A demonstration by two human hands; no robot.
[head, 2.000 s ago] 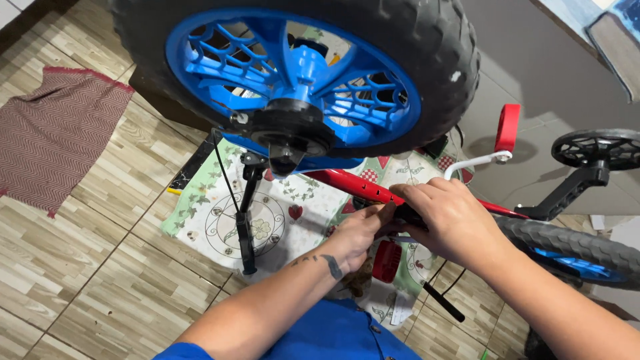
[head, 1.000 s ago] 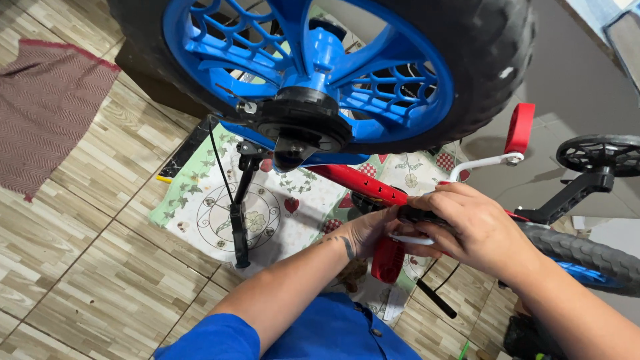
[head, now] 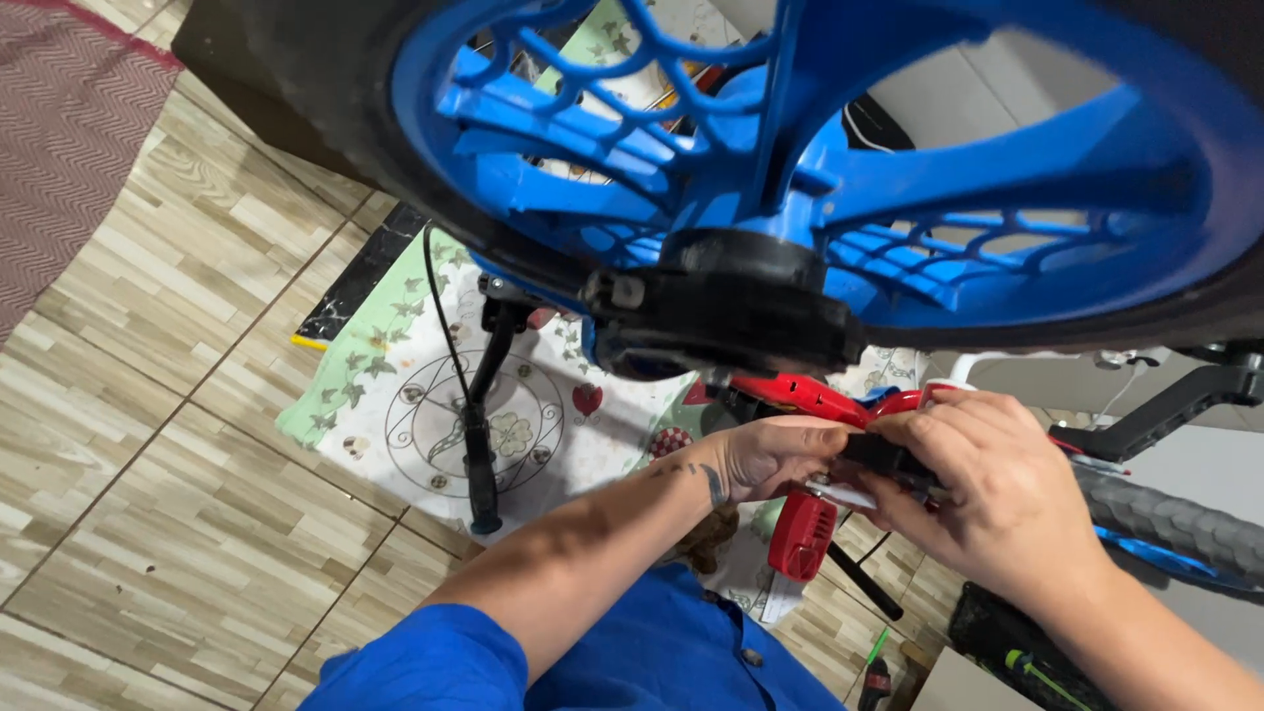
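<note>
My right hand [head: 978,474] grips a black part [head: 889,459] beside the red frame tube [head: 800,395] of a child's bicycle. My left hand [head: 780,456] is at the near end of that part, its fingers partly hidden, so what it holds is unclear. A white crank arm [head: 839,494] passes just below both hands, with a red pedal [head: 802,535] hanging under them. Above the hands looms a blue spoked wheel [head: 731,178] with a black hub cover [head: 731,306]. A second tyre [head: 1175,513] lies to the right.
A black handlebar [head: 480,464] with a cable rests over a printed cloth [head: 395,415] on the tiled floor [head: 197,513]. A training-wheel bracket [head: 1165,405] juts at right. A woven cloth [head: 69,148] lies far left, a red-and-black tool [head: 875,681] at the bottom.
The view has moved closer, and the blue wheel fills more of the frame. Both hands stay together at the black part by the red tube.
</note>
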